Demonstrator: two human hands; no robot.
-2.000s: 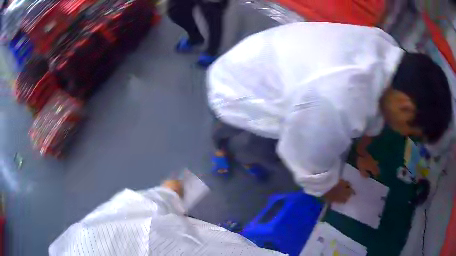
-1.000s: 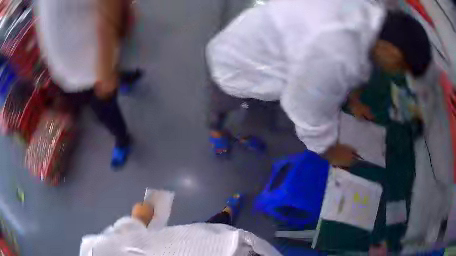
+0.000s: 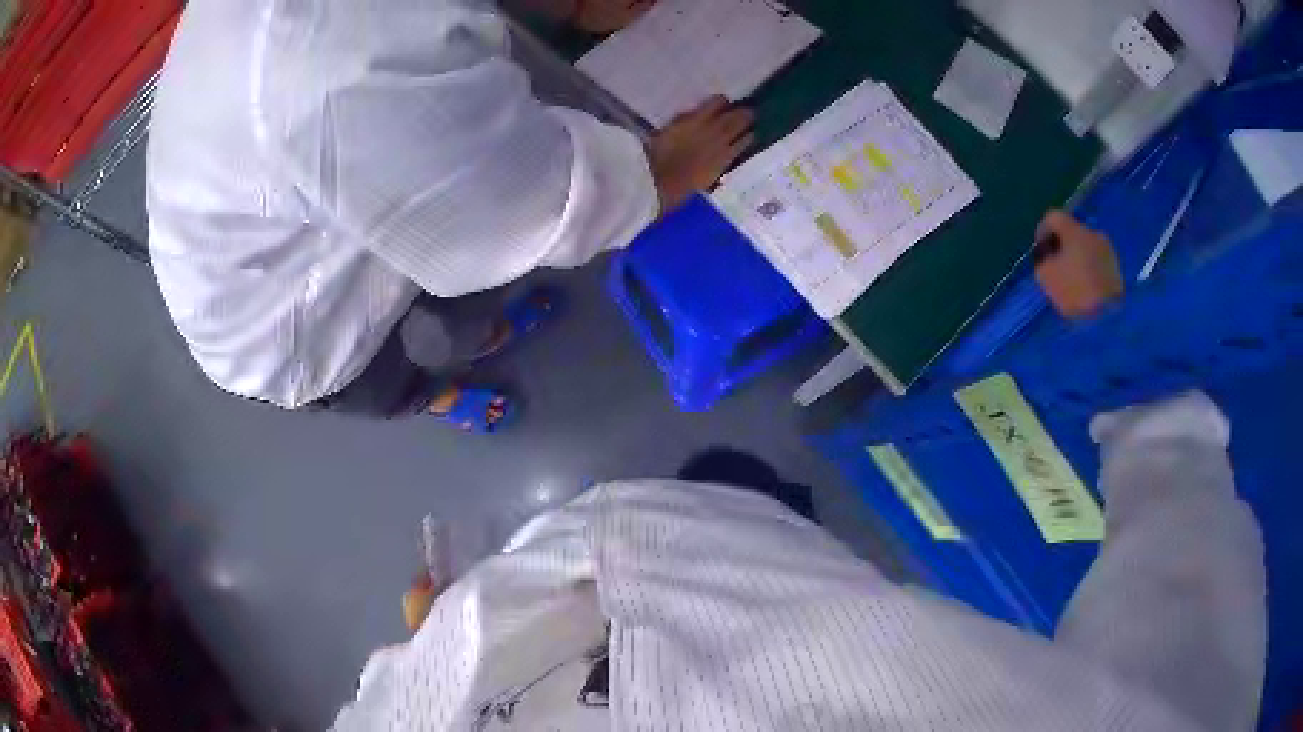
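Note:
My left hand is small at the lower left, mostly behind my sleeve, and holds a pale note slip seen nearly edge-on. My right hand is at the right, by the green table's edge and the blue bin. Its fingers are curled, with a small dark thing at the fingertips, perhaps a pen. The blue bin's rim hides my right wrist. A printed form with yellow boxes lies on the green table.
A co-worker in a white smock bends at the table, a hand beside a white record sheet. A blue stool stands under the table edge. The blue bin bears a yellow-green label. Red trays are lower left.
The view has turned toward the table and blue bin. My right hand and sleeve now show. The slip in my left hand has turned edge-on. The walking person is out of view.

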